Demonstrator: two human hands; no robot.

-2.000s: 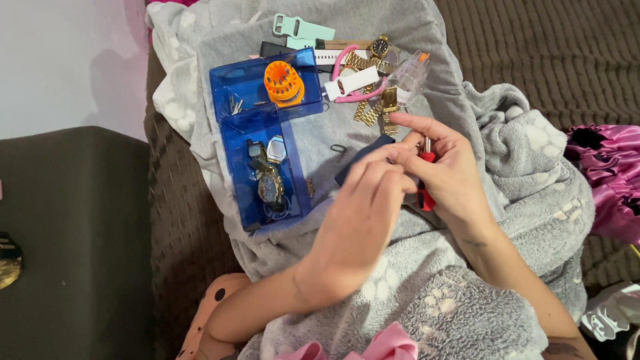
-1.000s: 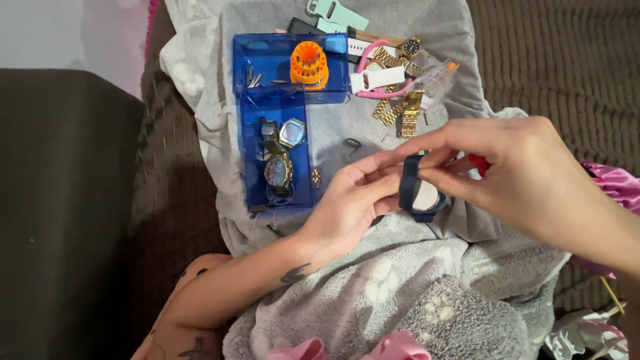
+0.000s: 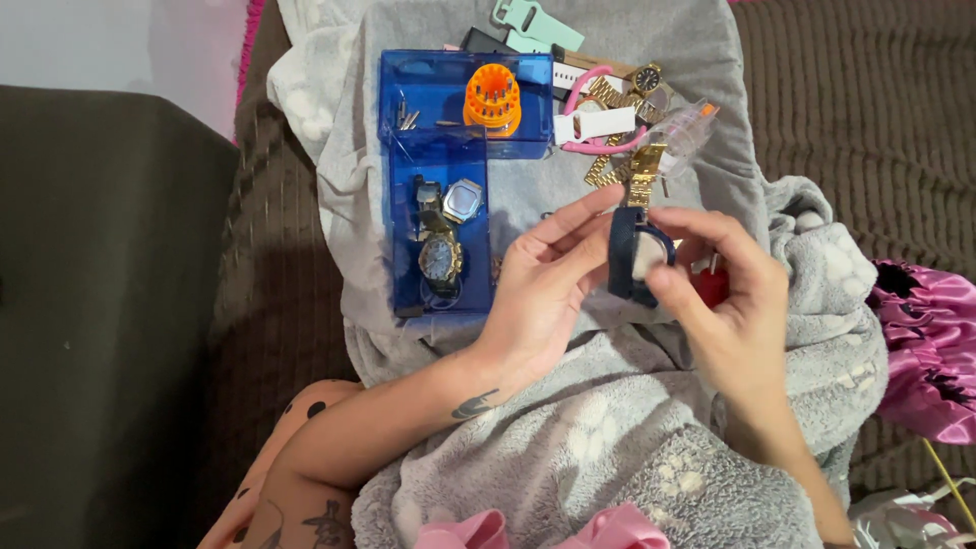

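Both my hands hold a dark blue wristwatch (image 3: 627,255) above the grey cloth. My left hand (image 3: 545,286) grips its strap side, and my right hand (image 3: 720,286) has thumb and forefinger on the round case, whose pale face shows. A red-handled tool (image 3: 713,286), partly hidden, is tucked in the palm of the right hand. Just beyond the fingers lies a gold metal watch bracelet (image 3: 645,171). To the left, a blue plastic tray (image 3: 488,236) contains a gold-toned watch (image 3: 441,258) and a silver square-cased watch (image 3: 463,200).
An orange bit holder (image 3: 492,99) stands in the upper blue tray (image 3: 427,65), beside small metal bits (image 3: 409,118). Mint (image 3: 543,27) and white straps (image 3: 602,124), a pink band (image 3: 587,84), a black-faced gold watch (image 3: 646,78) and a clear plastic bag (image 3: 682,137) lie further back.
The dark blue watch has been turned upright between my hands since two seconds ago. My right hand has shifted from above the watch to its right side since one second ago.
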